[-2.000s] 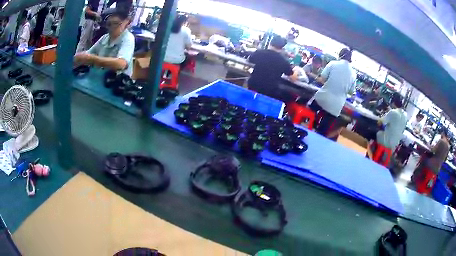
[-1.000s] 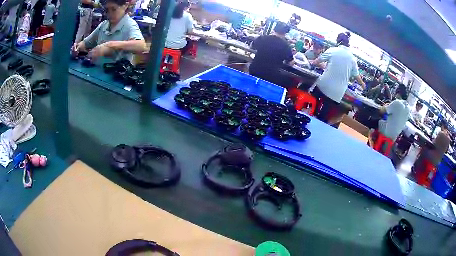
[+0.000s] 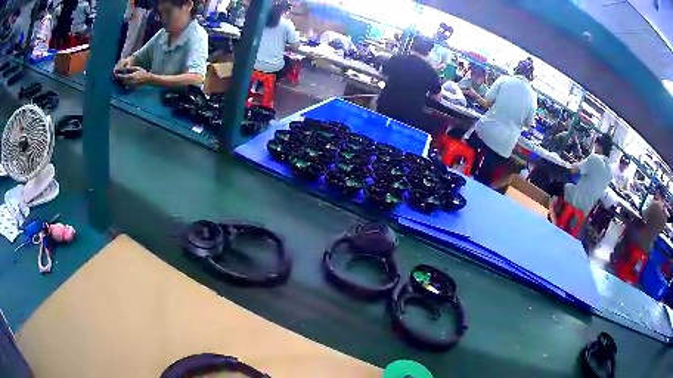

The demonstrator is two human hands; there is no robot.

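Note:
Neither of my hands is in view. A black headband (image 3: 214, 362) shows at the bottom edge, on the tan board (image 3: 147, 310); its lower part is cut off. A green round spool flange (image 3: 406, 369) is at the board's right edge, also cut off. On the dark green surface beyond lie a headphone with a closed ear cup (image 3: 258, 255), a second headphone (image 3: 361, 258), and a third headphone (image 3: 429, 306) whose ear cup is open with green board showing. A smaller-looking black headphone (image 3: 599, 356) lies at the lower right.
Many ear cup subassemblies (image 3: 369, 166) are massed on blue sheets (image 3: 509, 244), before a blue tray (image 3: 402, 134). Green posts (image 3: 99, 118) stand left. A white fan (image 3: 28, 144), pink item (image 3: 63, 232) and white crumpled piece (image 3: 13, 214) are far left. People work beyond.
The headphones on the green surface have shifted right in the picture, relative to the board. The person across has changed arm position. The view has tilted slightly.

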